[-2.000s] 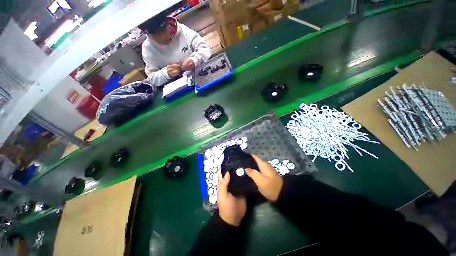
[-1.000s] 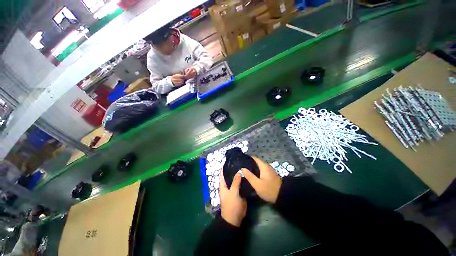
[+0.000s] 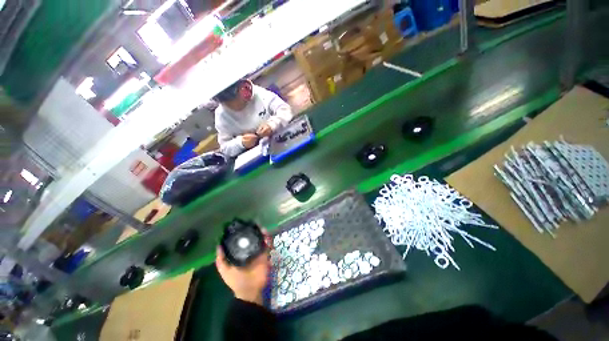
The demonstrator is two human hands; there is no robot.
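Note:
My left hand (image 3: 246, 278) holds a black round housing (image 3: 243, 244) with a white disc at its centre, left of the parts tray. The fingers are partly hidden behind the housing. White discs (image 3: 304, 273) lie loose in the left and front parts of the dark grey tray (image 3: 354, 226). My right hand is out of the picture. Only its dark sleeve shows along the bottom edge.
Other black housings stand on the green conveyor belt (image 3: 334, 174) beyond. White ring-ended rods (image 3: 421, 213) lie right of the tray. Silvery strips (image 3: 547, 180) lie on cardboard (image 3: 501, 163). More cardboard (image 3: 148, 310) lies left. A co-worker (image 3: 250, 120) sits opposite.
Both hands held a housing over the tray. My left hand is now farther left with a housing, and my right hand has left the picture. The view has tilted up.

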